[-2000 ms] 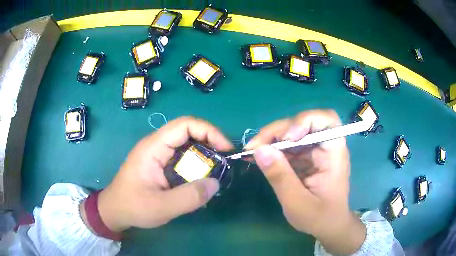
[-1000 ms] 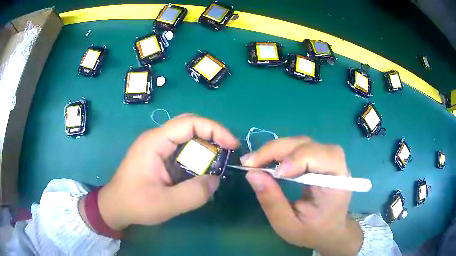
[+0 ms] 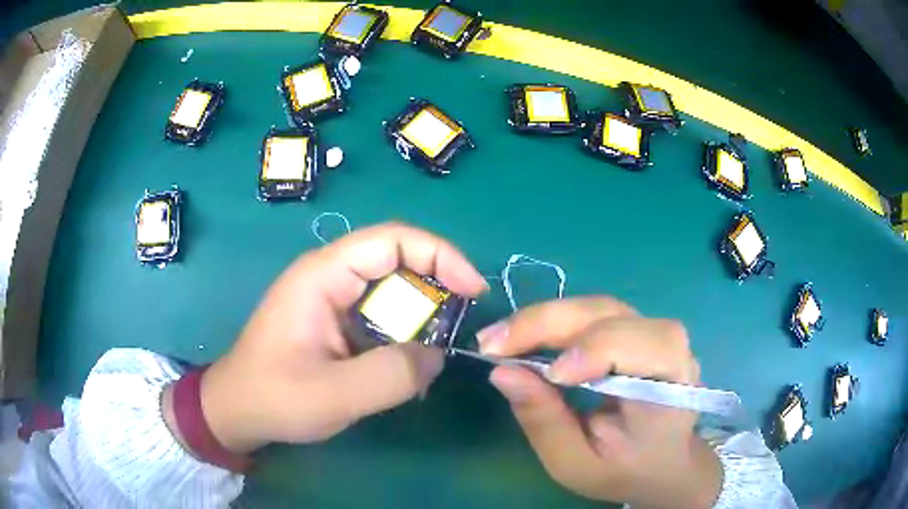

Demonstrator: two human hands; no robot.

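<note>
My left hand [image 3: 319, 343] holds a black smartwatch unit [image 3: 400, 306] with a pale square module bordered in yellow-orange, face up, between fingers and thumb. My right hand [image 3: 597, 388] holds slim, shiny tweezers [image 3: 647, 391] between thumb and fingers. Their tip is at the unit's lower right edge, by my left thumb. Whether the tip grips anything there is too small to tell. My left fingers hide part of the housing. A thin pale-blue wire loop [image 3: 535, 260] lies on the mat above my right hand.
Many similar units lie around on the green mat [image 3: 229, 258], such as one at the left [image 3: 157, 227] and one at the right [image 3: 745, 245]. A pale disc [image 3: 335, 156] lies near one. A cardboard tray [image 3: 95, 89] stands at left. Yellow tape [image 3: 558, 62] crosses the back.
The tweezers have swung from pointing up to the right to sloping down to the right. Their tip moved down along the unit's right edge. My right hand is lower; the view has shifted slightly.
</note>
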